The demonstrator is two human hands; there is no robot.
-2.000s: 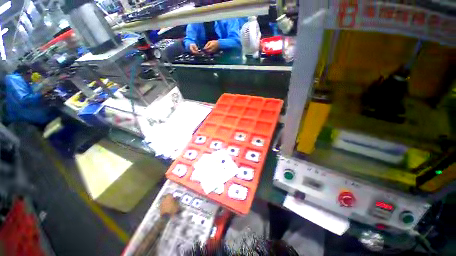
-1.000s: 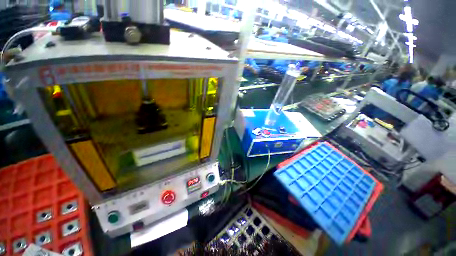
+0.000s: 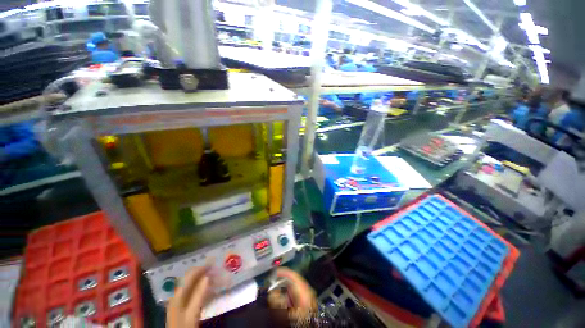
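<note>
The pneumatic press (image 3: pixel 224 272) stands in front of me. Its black press head (image 3: pixel 211 168) hangs above a pale fixture (image 3: pixel 223 208) behind the yellow window. My left hand (image 3: pixel 189 298) is blurred below the panel's left part, fingers pointing up. My right hand (image 3: pixel 294 296) is curled below the panel's right end, beside a small shiny patch. Blur hides whether either hand holds anything. The panel shows green buttons at both ends, a red emergency stop (image 3: pixel 232 262) and a lit red display (image 3: pixel 262 245).
A red tray (image 3: pixel 70 253) with silver-white square parts lies left of the press. A blue control box (image 3: pixel 365 186) with a clear upright tube (image 3: pixel 370 138) stands right. A blue tray (image 3: pixel 442 256) lies on red ones. People in blue are in the background.
The view has swung from the red tray towards the press and blue tray. Both my hands have come into view below the panel.
</note>
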